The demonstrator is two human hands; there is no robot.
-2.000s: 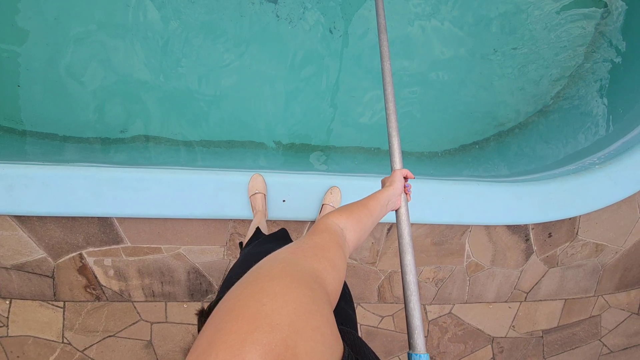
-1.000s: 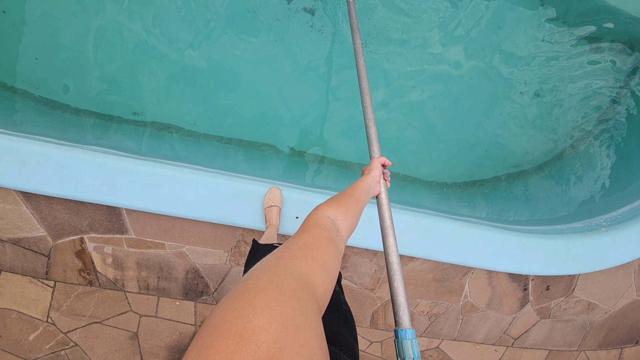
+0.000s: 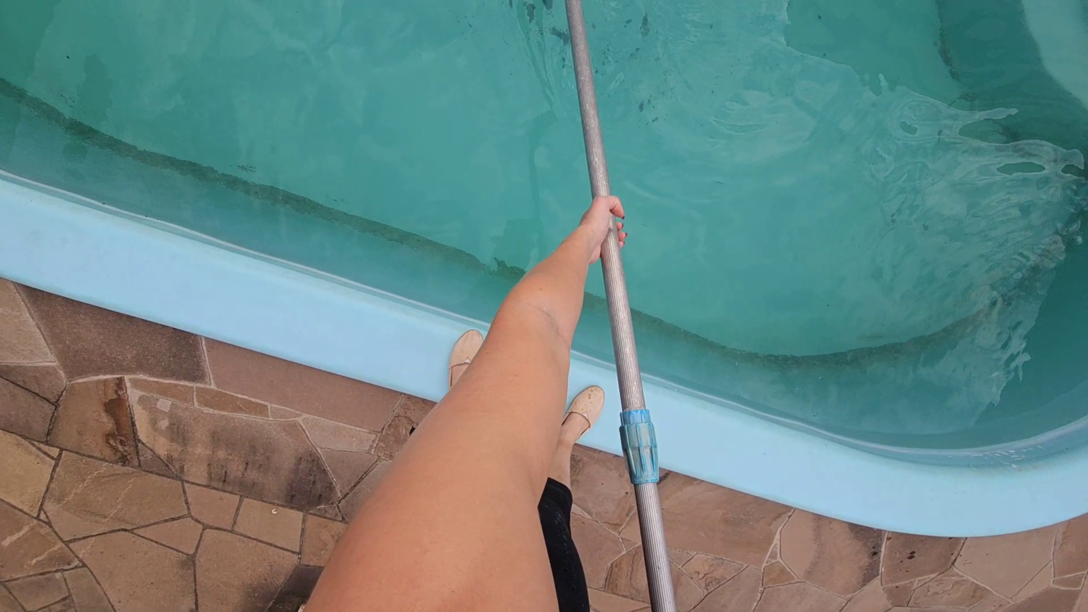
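My left hand [image 3: 605, 228] is closed around a ribbed grey metal telescopic pole [image 3: 625, 340], with its fingertips showing on the pole's right side, over the water of a pool [image 3: 408, 153]. Below the hand, the pole's blue plastic locking collar [image 3: 639, 446] lies over the pool's light blue rim [image 3: 280, 280]. From there the pole runs down out of the bottom of the view. Its far end is out of view past the top edge. My right hand is not in view.
My feet in beige shoes [image 3: 584, 406] stand at the light blue rim. Irregular stone paving [image 3: 229, 442] borders it. The pool wall curves round at the right. Dark specks [image 3: 561, 34] show in the greenish water, and ripples spread at the right.
My left hand and the pole have moved outward over the water. The blue collar, at the bottom edge two seconds ago, is now over the rim. The view has turned, so the rim slants.
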